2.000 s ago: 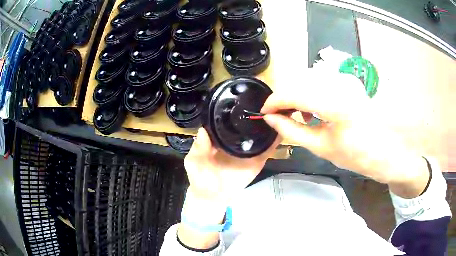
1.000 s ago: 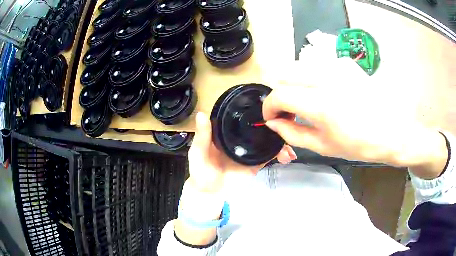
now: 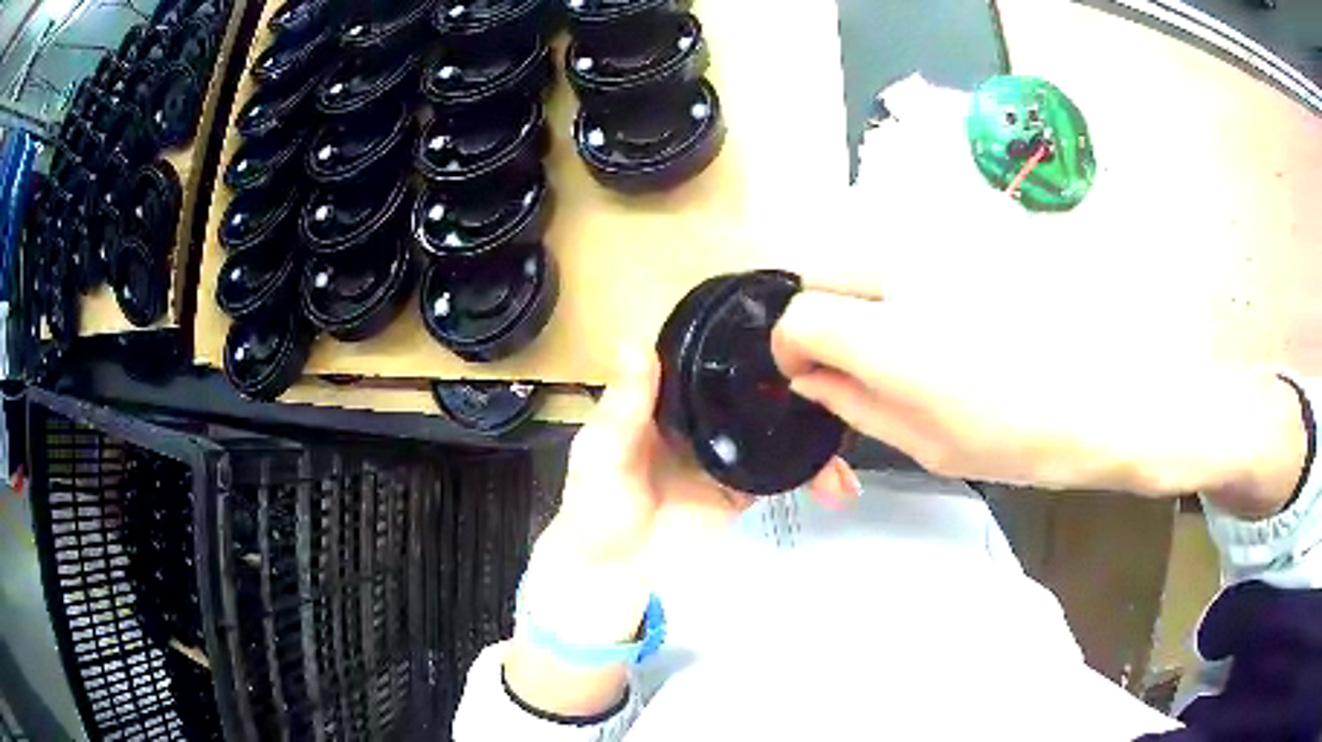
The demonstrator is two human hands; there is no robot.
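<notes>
A black round housing (image 3: 747,399) is held up in front of my body, its glossy face tilted to the right. My left hand (image 3: 645,464) grips it from the left and below, with fingertips showing past its lower right edge. My right hand (image 3: 884,370) has its thumb and fingers pinched together at the middle of the housing's face. A tiny bit of red lead wire shows at the fingertips; most of the wire is hidden. A green circuit board (image 3: 1032,142) with a red wire lies on the pale mat at upper right.
Black housings (image 3: 487,300) overlap in rows on a cardboard sheet (image 3: 609,261), with more at far left. One housing (image 3: 487,403) shows below the sheet's front edge. A crumpled white wipe (image 3: 913,123) lies beside the pale work mat (image 3: 1189,189). Black crates (image 3: 348,580) stand at lower left.
The held housing has moved slightly right and down and turned to the right. My right fingers have closed in on its centre, so less red wire shows. The green board is now uncovered.
</notes>
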